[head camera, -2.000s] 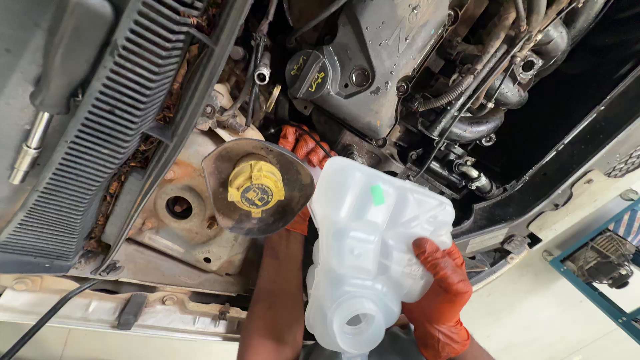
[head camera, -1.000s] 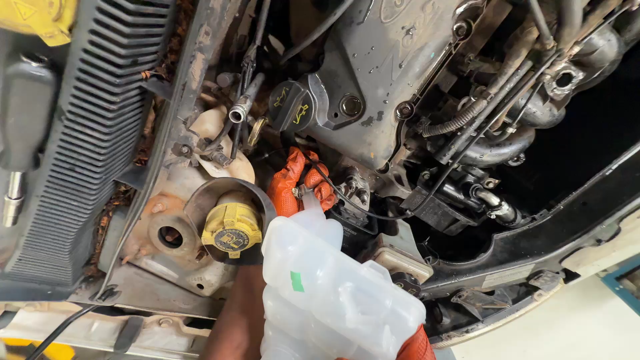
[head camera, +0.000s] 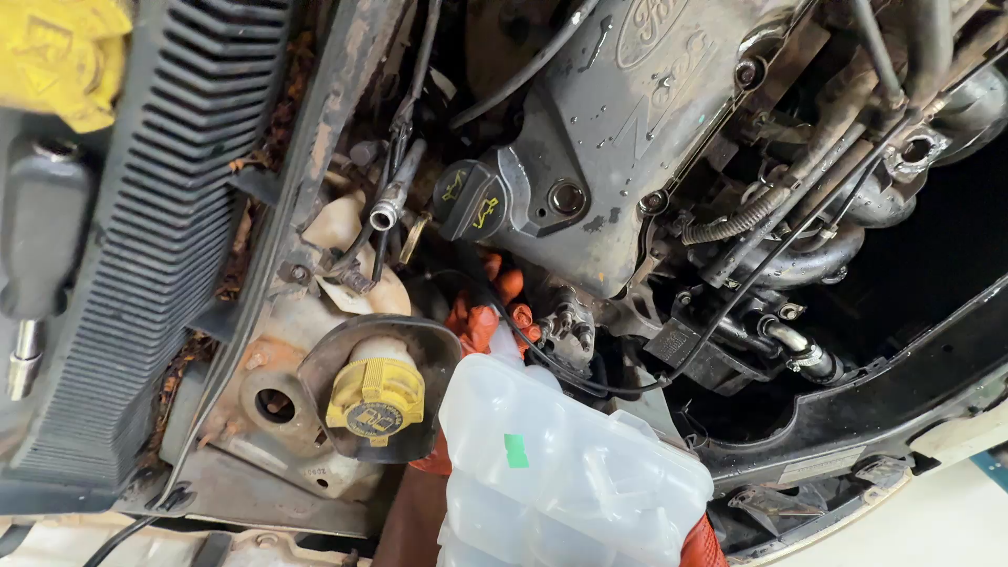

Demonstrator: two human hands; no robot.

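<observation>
A translucent white plastic coolant expansion tank (head camera: 575, 472) with a small green sticker fills the lower middle of the view. My left hand (head camera: 492, 307), in an orange glove, has its fingers curled around the outlet neck at the tank's upper end, beside a thin black hose (head camera: 567, 376). Of my right hand (head camera: 703, 545), also orange-gloved, only a part shows at the tank's lower right edge; its fingers are hidden behind the tank. A yellow reservoir cap (head camera: 375, 402) sits in a dark collar left of the tank.
The Ford engine cover (head camera: 622, 134) and black oil filler cap (head camera: 470, 201) lie above my left hand. Metal pipes (head camera: 819, 189) run at upper right. On the left, a black-handled tool (head camera: 43, 228) and a yellow cap (head camera: 63, 59) lie beside the ribbed cowl grille (head camera: 181, 197).
The tank has tilted and moved down, with its outlet neck now at my left hand. My right hand, fully visible on the tank's side two seconds ago, is now mostly hidden.
</observation>
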